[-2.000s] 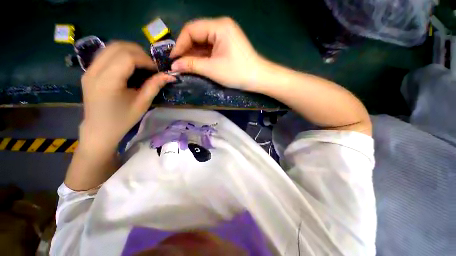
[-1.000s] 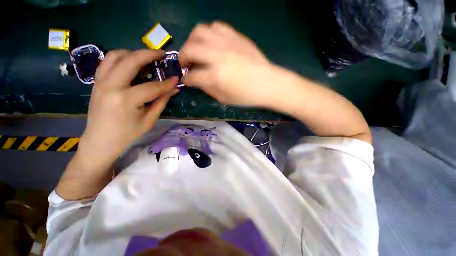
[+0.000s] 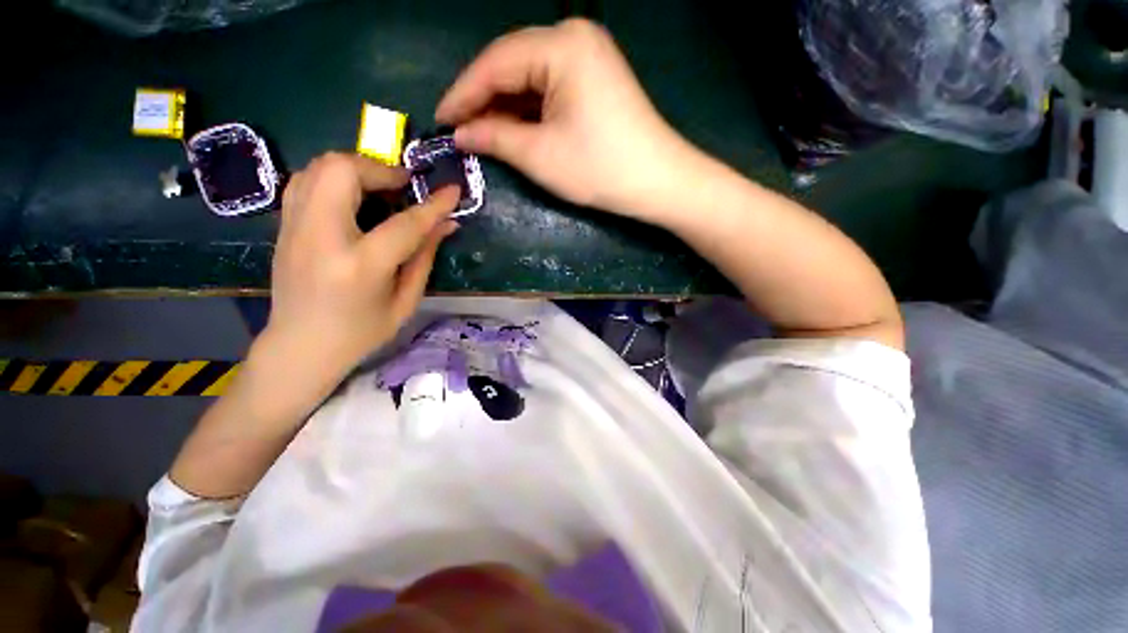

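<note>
A rounded square watch housing (image 3: 445, 174) with a pale rim and dark inside is held at the mat's front part. My left hand (image 3: 353, 241) grips it by its left and lower side, a fingertip on its inside. My right hand (image 3: 563, 118) is at its upper edge, thumb and forefinger nearly together; whether they hold a small part cannot be seen. A yellow-edged battery (image 3: 382, 132) lies just above the housing. A second housing (image 3: 233, 169) lies to the left, with another battery (image 3: 158, 113) above it and a small silvery piece (image 3: 171, 183) beside it.
A crinkled clear plastic bag (image 3: 934, 68) with dark contents lies at the upper right. Another clear bag (image 3: 186, 10) shows at the top left edge. The green bench mat's worn front edge (image 3: 136, 275) runs close to my body. Grey fabric is at the right.
My right hand has moved off the housing's right side to its upper edge. The left hand still holds the housing, whose inside shows more. The battery above now stands more upright in view.
</note>
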